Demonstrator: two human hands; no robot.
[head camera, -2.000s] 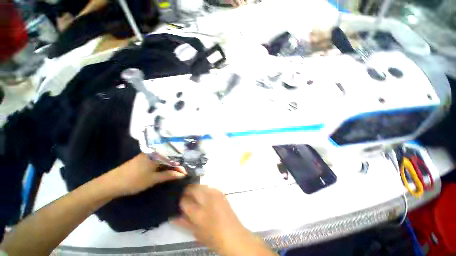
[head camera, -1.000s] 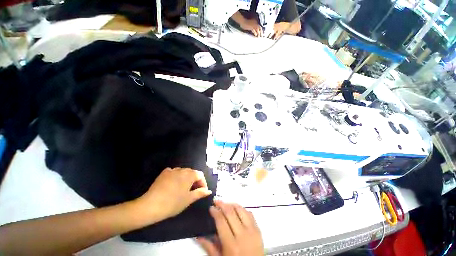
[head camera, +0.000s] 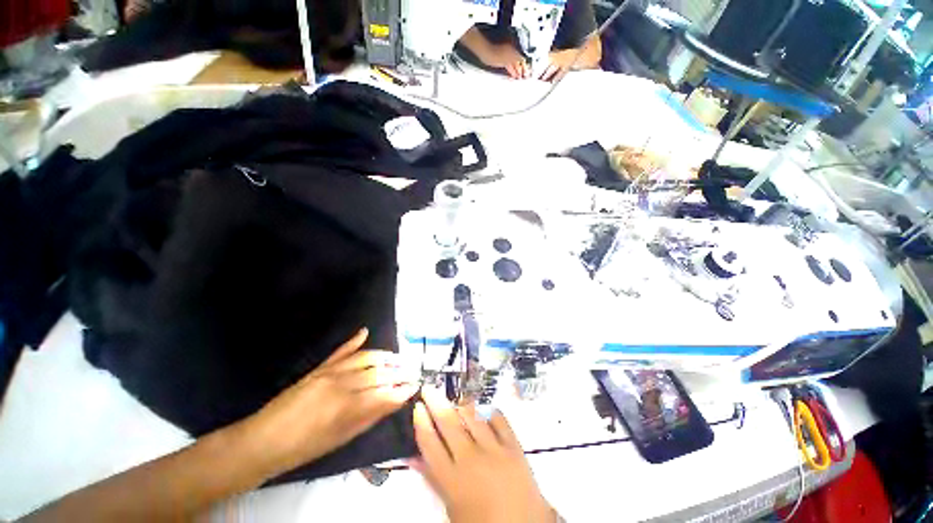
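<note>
A large black garment panel (head camera: 276, 306) lies left of the needle area, its right edge under my fingers. My left hand (head camera: 353, 393) rests on the panel with its fingertips at the edge near the presser foot (head camera: 471, 383). My right hand (head camera: 471, 449) is just right of it, its fingertips close to the same edge and the foot. Whether either hand pinches the cloth cannot be told. The white sewing machine head (head camera: 645, 276) stretches to the right above the bed.
A smartphone (head camera: 657, 414) with a lit screen lies on the machine bed. Yellow and red handled snips (head camera: 815, 434) are at the right table end. A red stool (head camera: 849, 495) is below. More black cloth (head camera: 256, 128) is heaped behind. Another person's hands (head camera: 527, 63) work at the back.
Since a second ago, my left hand has spread flatter on the panel and both hands are nearer the presser foot. Earlier, the panel's edge came away from under the foot and the view shifted.
</note>
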